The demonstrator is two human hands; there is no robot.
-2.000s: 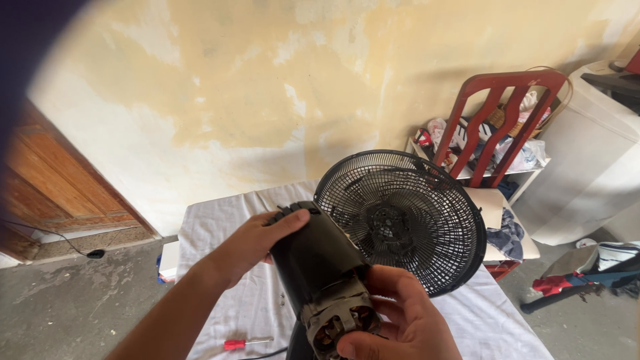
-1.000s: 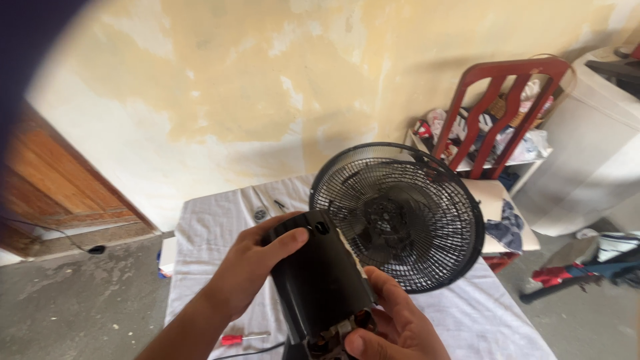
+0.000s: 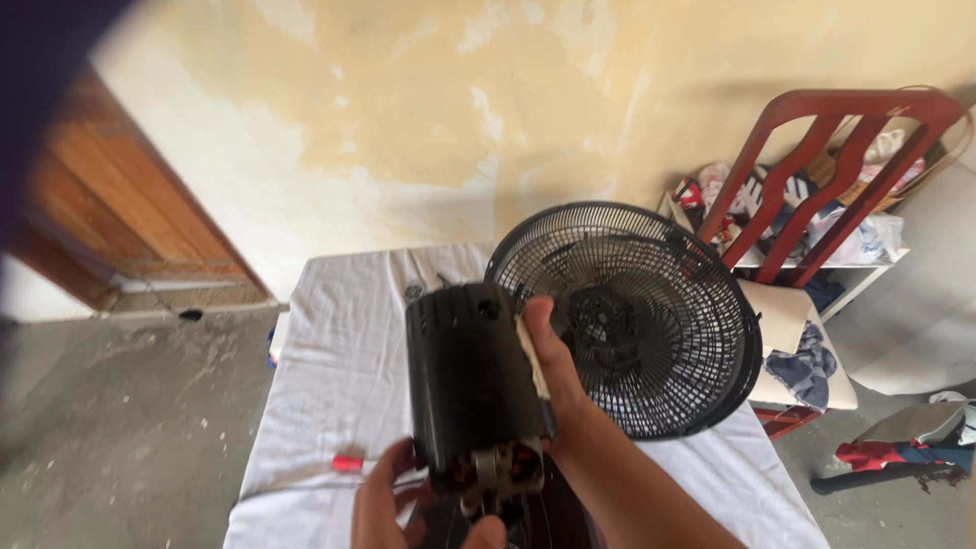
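A black plastic fan motor housing [image 3: 480, 374] is tilted above the table, with the exposed metal motor [image 3: 492, 473] at its lower end. My right hand [image 3: 563, 374] grips the housing's right side, beside a pale strip along its edge. Around the motor's lower left is my left hand [image 3: 396, 496], its thumb near the shaft end; part of its grip is blurred and hidden. Behind lies a round black fan grille [image 3: 633, 328] with the blade within. A red-handled screwdriver [image 3: 348, 463] rests on the white cloth. Below the motor, a dark fan part [image 3: 560, 503] is partly covered.
The white cloth [image 3: 305, 396] covers a table against the wall. Small dark parts [image 3: 413, 291] lie near its back edge. At right stand a red wooden chair [image 3: 785, 183] holding cloth, a white shelf [image 3: 869, 274] of fabric items, and a pale appliance or bin [image 3: 907, 305].
My left hand has moved from the housing's upper end down to its lower left. My right hand has shifted from the motor end up along the housing's right side.
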